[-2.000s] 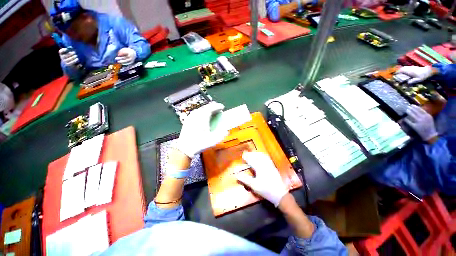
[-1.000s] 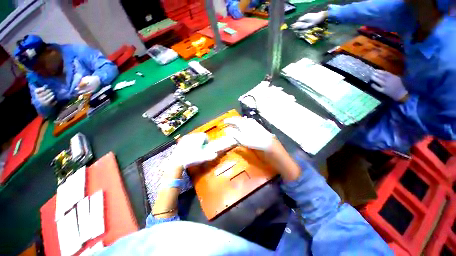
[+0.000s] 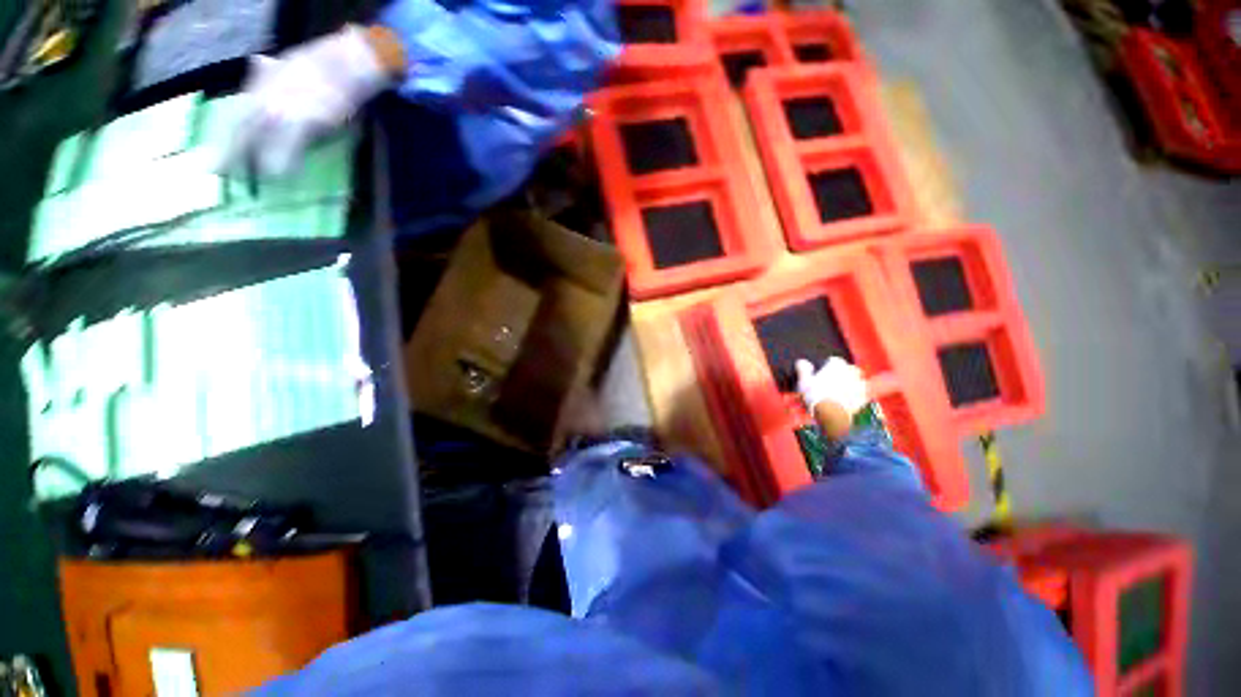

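Note:
My right hand (image 3: 833, 387), in a white glove, reaches to a red plastic tray (image 3: 939, 456) at the right of centre. A green circuit board (image 3: 814, 449) partly shows in that tray beside and under the hand and wrist. The hand is small and blurred, so I cannot tell whether its fingers grip the board. My left hand is not in view. The orange fixture (image 3: 245, 613) is cut off at the lower left, with a small pale piece (image 3: 174, 673) on it.
More red trays (image 3: 742, 191) stand at the upper right. An open cardboard box (image 3: 470, 341) is left of them. Pale strips (image 3: 204, 381) lie on the bench, with a black screwdriver (image 3: 177, 520) below them. Another person's gloved hand (image 3: 306, 95) and blue sleeve are at the upper left.
The view has swung right, from the fixture to the trays. My right hand has left the fixture and reached to a tray. My left hand has gone out of view.

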